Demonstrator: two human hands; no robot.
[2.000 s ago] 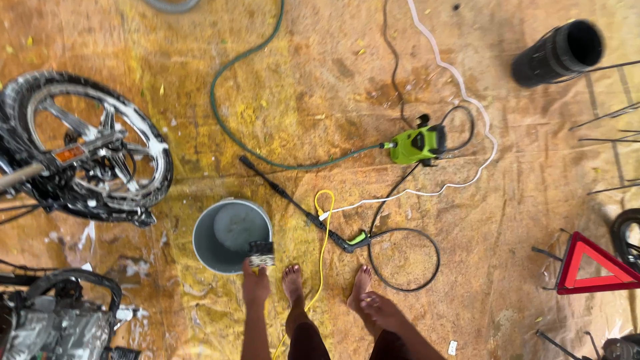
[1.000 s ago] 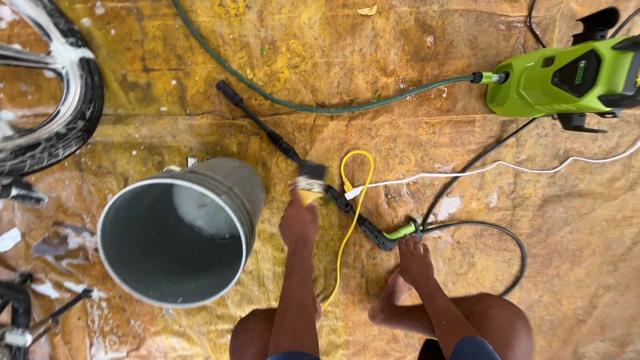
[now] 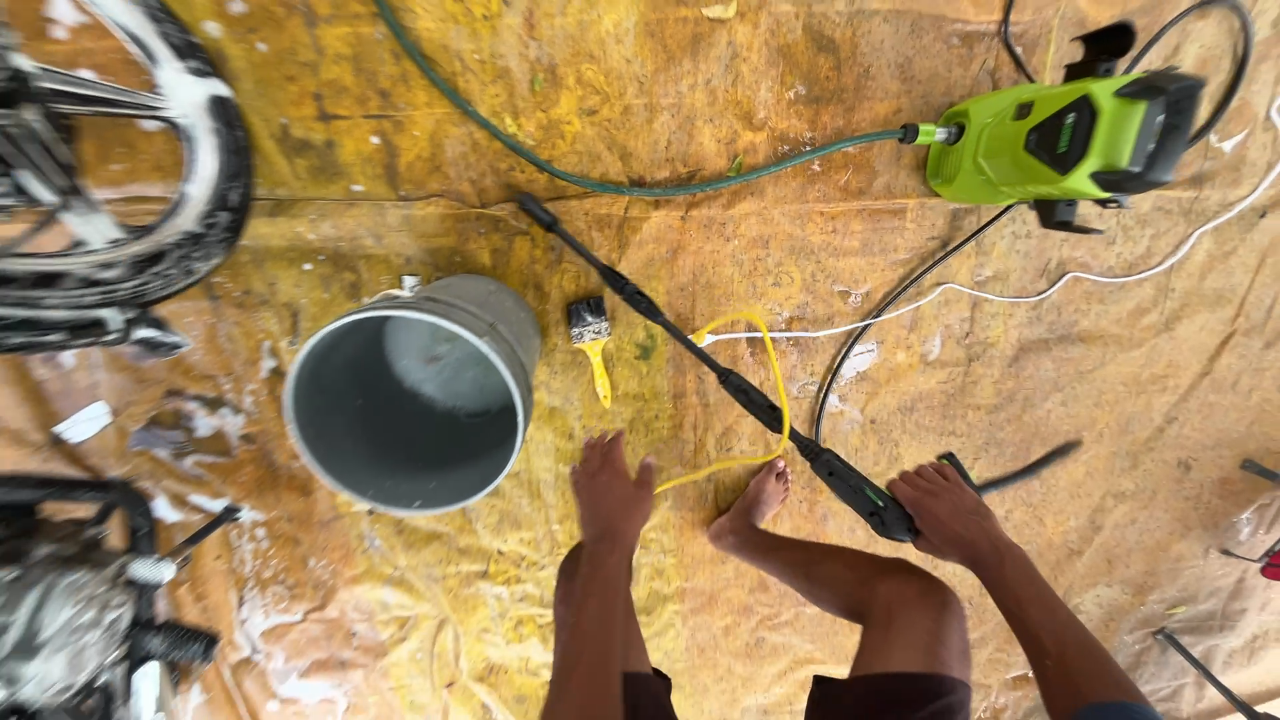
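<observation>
My right hand (image 3: 945, 510) is closed around the rear grip of a black pressure washer spray gun (image 3: 855, 490). Its long lance (image 3: 640, 300) runs up and left across the ground. My left hand (image 3: 612, 485) is empty, fingers apart, just below a paintbrush (image 3: 595, 350) with a yellow handle and dark bristles, which lies on the ground sheet. Left of the brush, a grey bucket (image 3: 520, 400) holds some cloudy liquid. A yellow cord (image 3: 782, 380) loops by the lance and meets a white cable (image 3: 930, 300).
A green pressure washer (image 3: 1040, 145) lies at the upper right, with a green hose (image 3: 640, 190) and a black hose (image 3: 860, 330) running from it. At the left are a soapy motorcycle wheel (image 3: 215, 180) and motorcycle parts (image 3: 60, 590). The stained ground sheet (image 3: 440, 620) is wrinkled.
The paintbrush, in my left hand in both earlier frames, now lies on the ground. My right hand, at the spray gun's grip one second ago, has moved the gun's rear end. The view is closer than at first.
</observation>
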